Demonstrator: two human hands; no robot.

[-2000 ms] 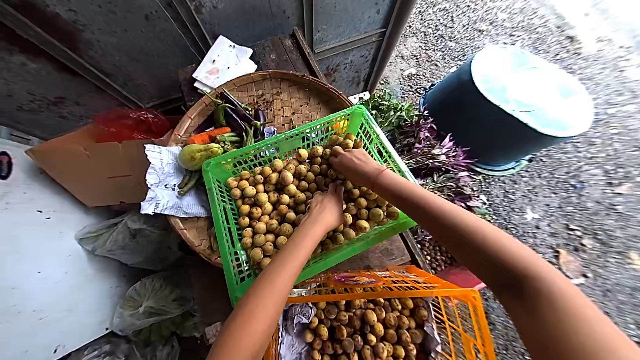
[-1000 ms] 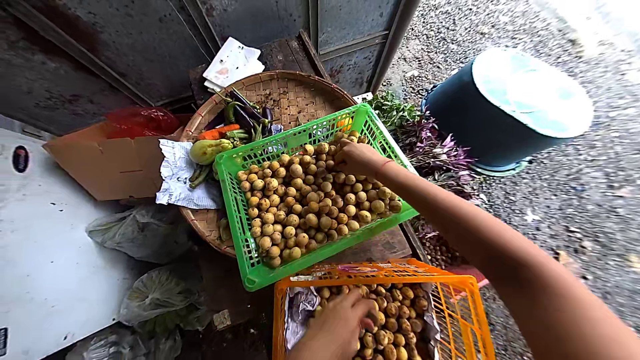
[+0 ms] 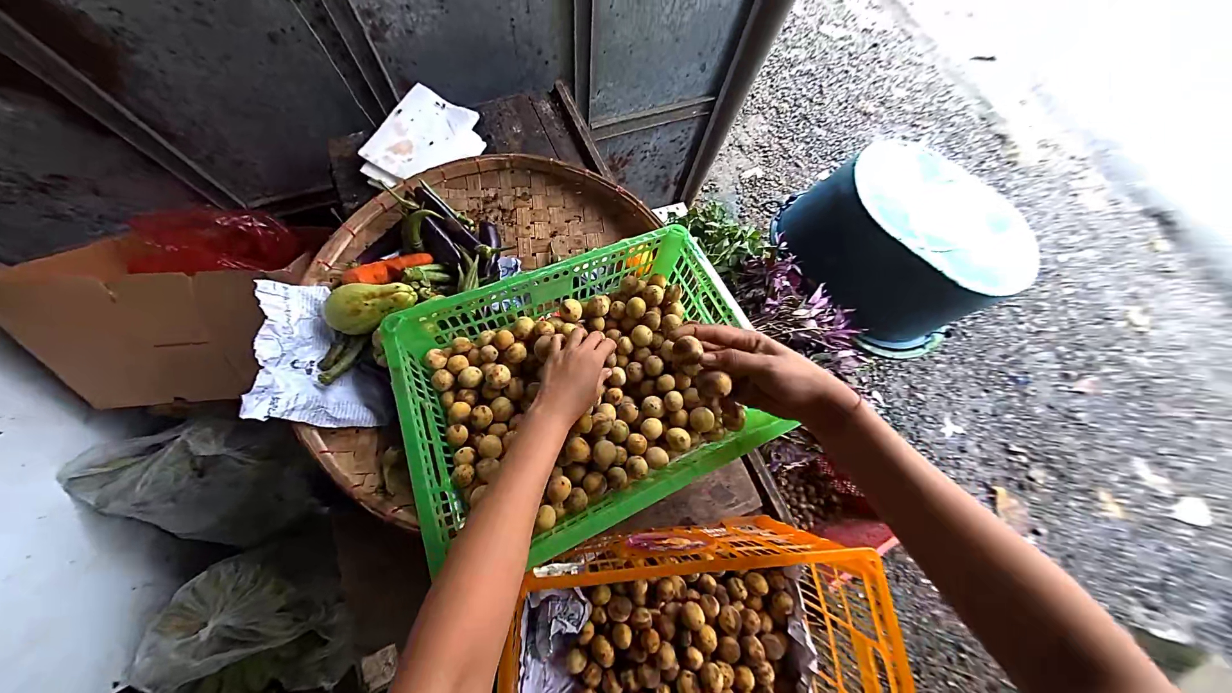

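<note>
A green plastic crate [image 3: 616, 515] holds many round tan fruits [image 3: 602, 452], tilted on a woven bamboo tray [image 3: 553, 207]. My left hand [image 3: 575, 375] rests on the fruits near the crate's middle, fingertips down among them; whether it grips one is hidden. At the crate's right side, my right hand [image 3: 770, 371] has its fingers around a few of the fruits, thumb side hidden from view. Below the green crate stands an orange plastic crate [image 3: 866, 616], lined with newspaper [image 3: 553, 626] and filled with browner round fruits [image 3: 693, 635].
Eggplants [image 3: 443, 241], a carrot [image 3: 385, 269] and a pale green vegetable [image 3: 366, 306] lie on the tray's left. A cardboard box [image 3: 144, 332] and plastic bags [image 3: 192, 481] are further left. Purple-leaved plants [image 3: 799, 308] and a blue covered bucket [image 3: 895, 250] stand at right.
My left hand has moved from the orange crate up onto the fruits in the green crate. My right hand has shifted from the green crate's upper part toward its right side.
</note>
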